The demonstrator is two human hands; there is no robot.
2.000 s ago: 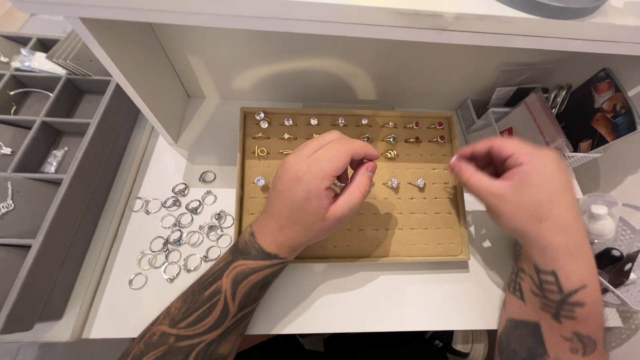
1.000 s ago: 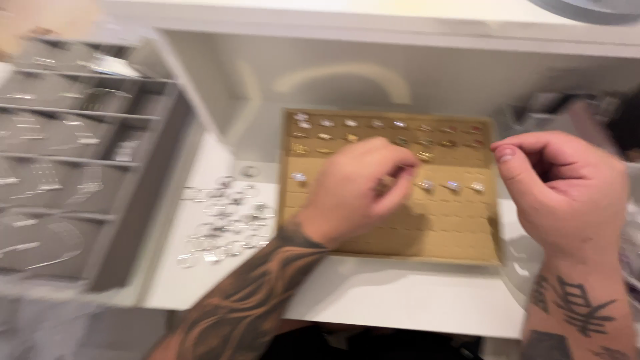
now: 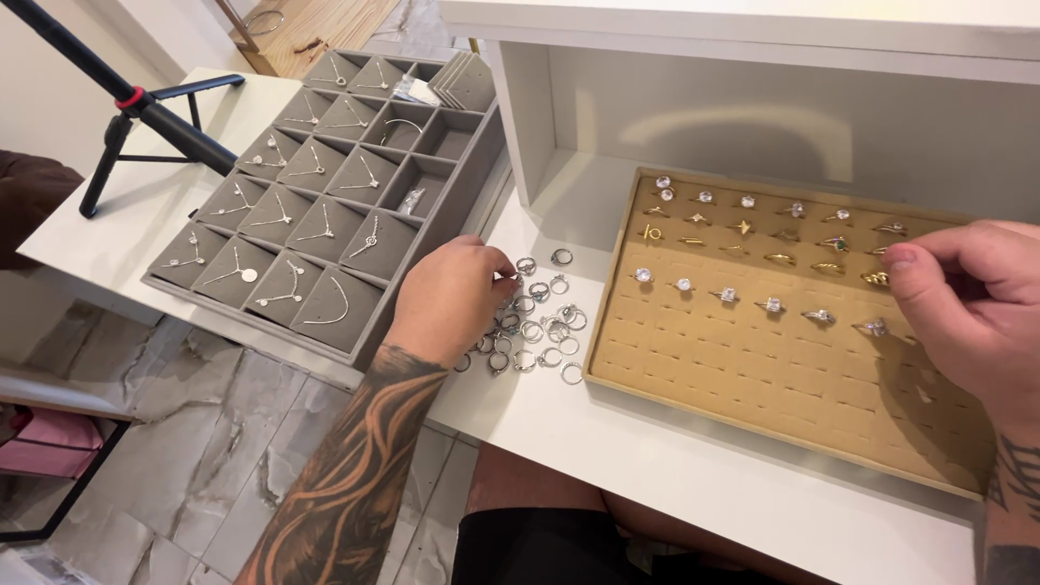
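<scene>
A tan ring display tray (image 3: 731, 390) lies on the white shelf, with rows of gold rings and silver-coloured rings with clear stones set in its slots. Left of it is a loose pile of silver-coloured rings (image 3: 532, 331). My left hand (image 3: 455, 296) reaches to the pile's upper left edge, thumb and forefinger close together; whether a ring is between them is hidden. My right hand (image 3: 975, 301) hovers over the tray's right side beside a chunky gold ring (image 3: 875, 278). Its thumb and forefinger are bent together, and I cannot tell if they hold anything.
A grey compartment tray (image 3: 357, 345) of necklaces on pads stands to the left. An upright white panel (image 3: 528, 122) rises behind the pile, and a white shelf top (image 3: 731, 32) overhangs the tray. A black tripod leg (image 3: 175, 126) stands at the upper left.
My left hand has moved left from above the ring tray to the loose rings. My right hand remains near the tray's right side. The view has swung left.
</scene>
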